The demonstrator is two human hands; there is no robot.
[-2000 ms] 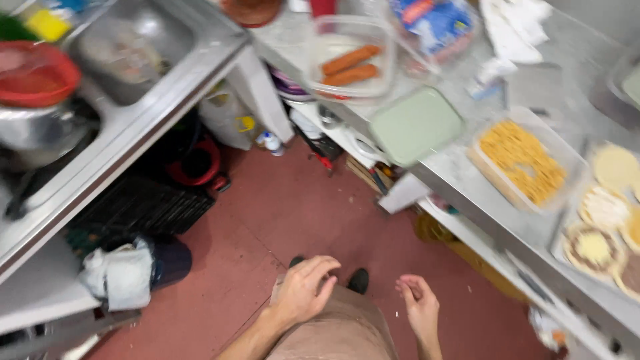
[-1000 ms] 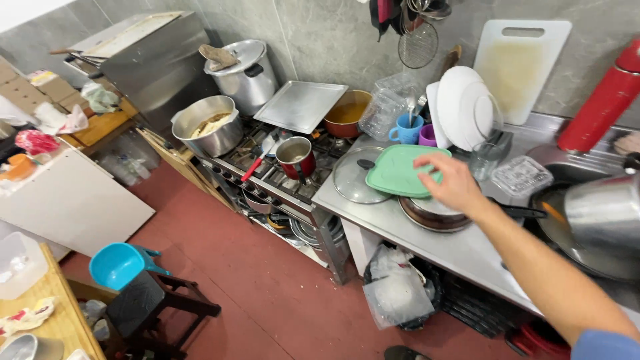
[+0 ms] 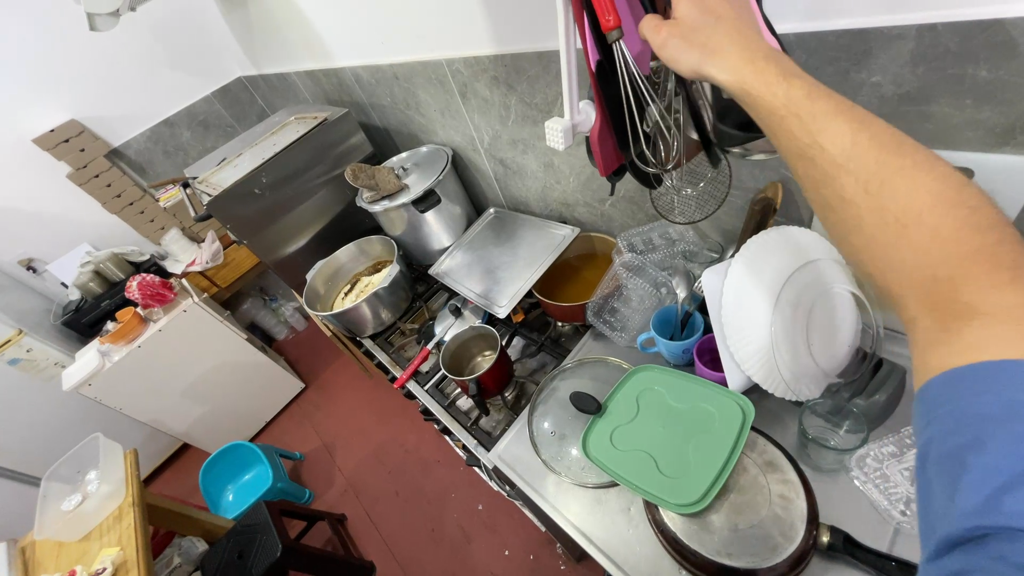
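Observation:
My right hand (image 3: 708, 40) is raised at the top among kitchen utensils hanging on the wall. Its fingertips are partly cut off by the frame edge, so whether they grip a utensil cannot be told. Beside it hang a wire whisk (image 3: 640, 104) with a red handle, a round mesh skimmer (image 3: 692, 188) and a white meat mallet (image 3: 566, 128). Below my forearm, a green plastic lid (image 3: 668, 436) lies over a glass pot lid (image 3: 560, 424) and an upturned frying pan (image 3: 752, 504). My left hand is out of view.
On the gas stove (image 3: 512, 376) stand a red saucepan (image 3: 476, 364), a pot of food (image 3: 360, 284), a lidded stockpot (image 3: 420, 200) and a pot of orange liquid (image 3: 580, 276). White plates (image 3: 788, 312) lean by a blue mug (image 3: 676, 336). A turquoise stool (image 3: 240, 480) stands on the floor.
My right arm has risen from over the green lid to the hanging utensils. The view has swung from the floor and counters to the stove and wall. My left hand has left the view.

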